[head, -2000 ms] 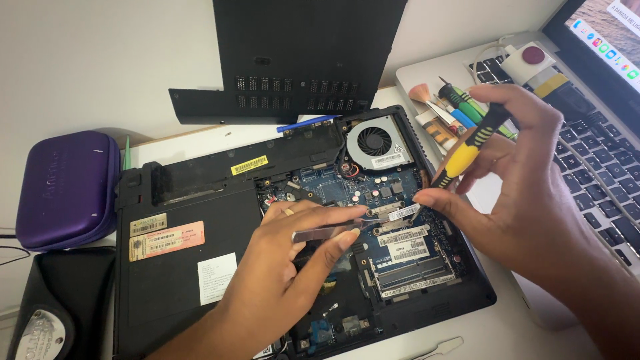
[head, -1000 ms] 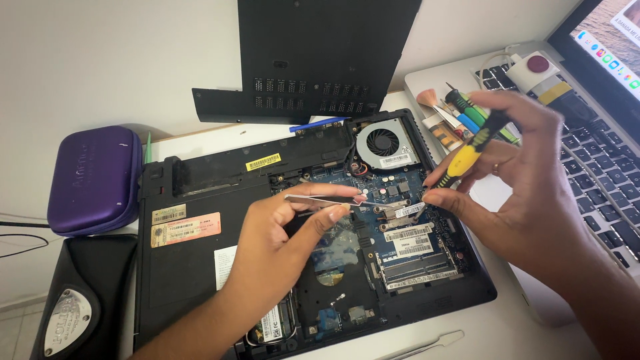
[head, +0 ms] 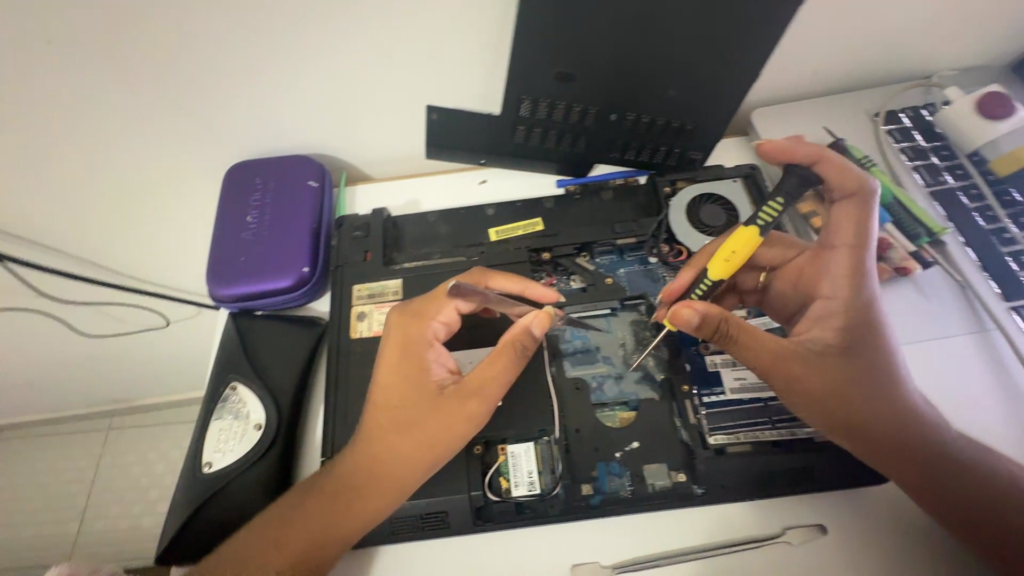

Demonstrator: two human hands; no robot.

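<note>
An opened black laptop base (head: 448, 228) lies underside up on the white table, its circuit board and cooling fan (head: 712, 211) exposed. Pinched between thumb and index finger of my left hand (head: 456, 344) are metal tweezers (head: 588, 323), their tips above the drive bay. My right hand (head: 808, 296) holds a yellow and black precision screwdriver (head: 732, 252), its tip pointing down over the same bay, right of the tweezers and apart from them. Memory modules (head: 748, 420) sit partly behind my right hand. A small wireless card (head: 524, 470) shows near the lower edge.
A black bottom cover (head: 624, 72) leans on the wall behind. At left are a purple zip case (head: 268, 232) and a black pouch (head: 240, 440). A metal spudger (head: 704, 550) lies in front, a blue pry tool (head: 604, 178) behind. At right, more tools lie by another laptop's keyboard (head: 960, 176).
Both hands have moved left from the board area below the fan to above the bay. The screwdriver now points down there, and its tip and the tweezers are farther apart. The view has shifted.
</note>
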